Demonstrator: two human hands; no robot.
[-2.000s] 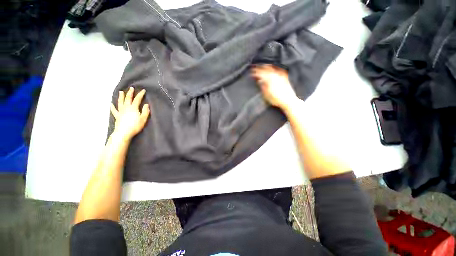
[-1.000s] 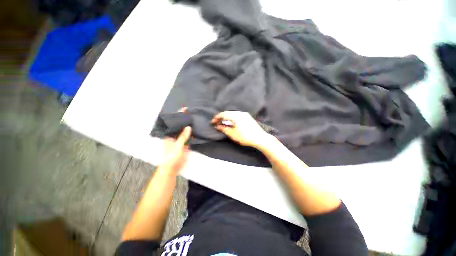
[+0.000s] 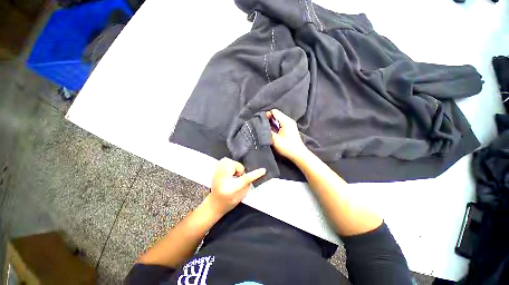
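A dark grey garment (image 3: 357, 106) lies spread on the white tabletop, with its darker bottom band (image 3: 385, 170) along the near edge. A sleeve comes down over the body, and its cuff (image 3: 261, 166) lies near the table's front edge. My left hand (image 3: 230, 181) grips the cuff's lower end, thumb on top. My right hand (image 3: 286, 133) is at the cuff's upper right side, with its fingers curled round the small dark snips (image 3: 274, 123), which are mostly hidden. Light stitching shows on the sleeve above the cuff.
A blue bin (image 3: 75, 42) stands at the upper left beyond the white table (image 3: 139, 83). A brown box (image 3: 50, 259) is on the speckled floor at the lower left. Dark garments (image 3: 494, 167) and a black phone (image 3: 470, 229) are at the right edge.
The view has swung left since the first frame. Since the second, the sleeve with its cuff has been drawn over the garment's lower part, and both hands have moved right to the cuff.
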